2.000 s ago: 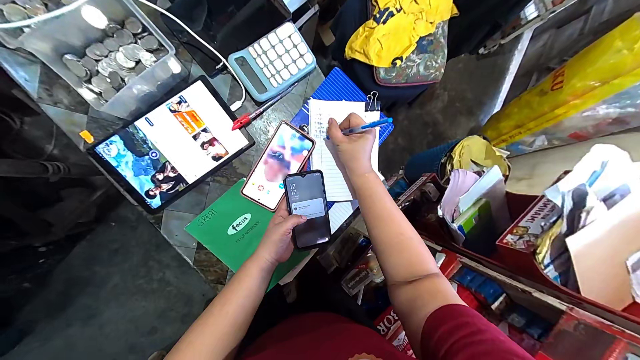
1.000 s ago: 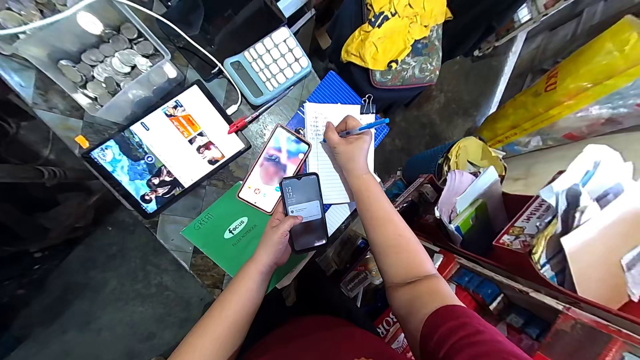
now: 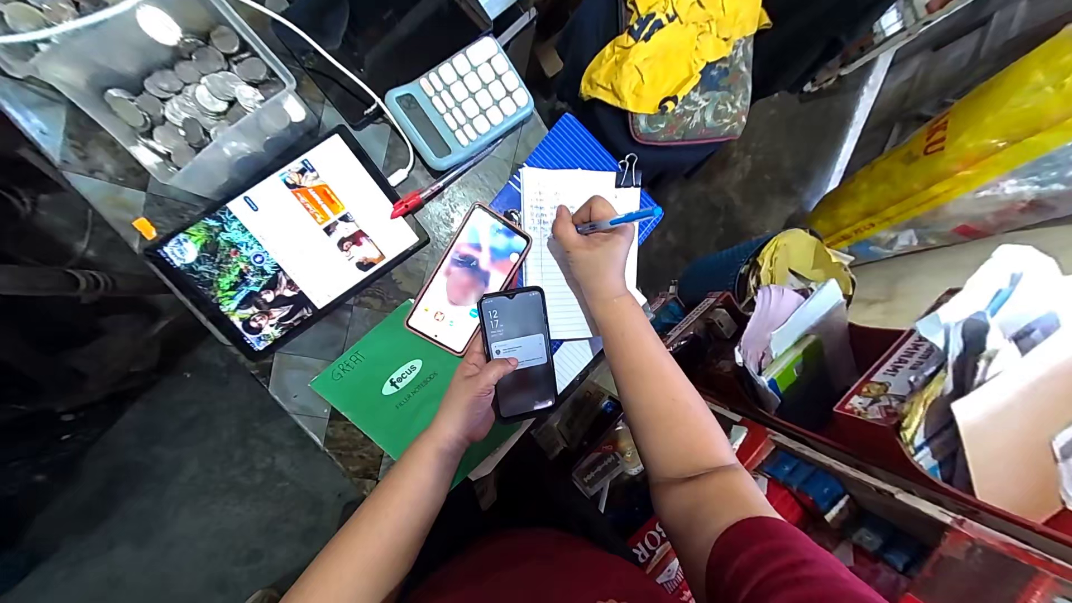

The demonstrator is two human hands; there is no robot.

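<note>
My left hand (image 3: 477, 389) holds a dark smartphone (image 3: 521, 394), its screen lit, with the thumb on the glass. In my right hand (image 3: 596, 243) is a blue pen (image 3: 641, 215), gripped over a lined paper pad (image 3: 557, 293) that bears handwriting; the hand hides the pen's tip. The pad lies on a blue ridged folder (image 3: 569, 142), with a black binder clip (image 3: 627, 172) at its top edge. A second smartphone (image 3: 444, 306), lit, rests beside the pad, partly on a green notebook (image 3: 368, 381).
On the tiled table are a lit tablet (image 3: 322, 289), a red pen (image 3: 419, 198), a light blue calculator (image 3: 429, 151), a white cable (image 3: 352, 85) and a clear plastic box (image 3: 276, 105) of coins. Red boxes (image 3: 888, 377) with papers stand at right, near a yellow plastic bag (image 3: 955, 151).
</note>
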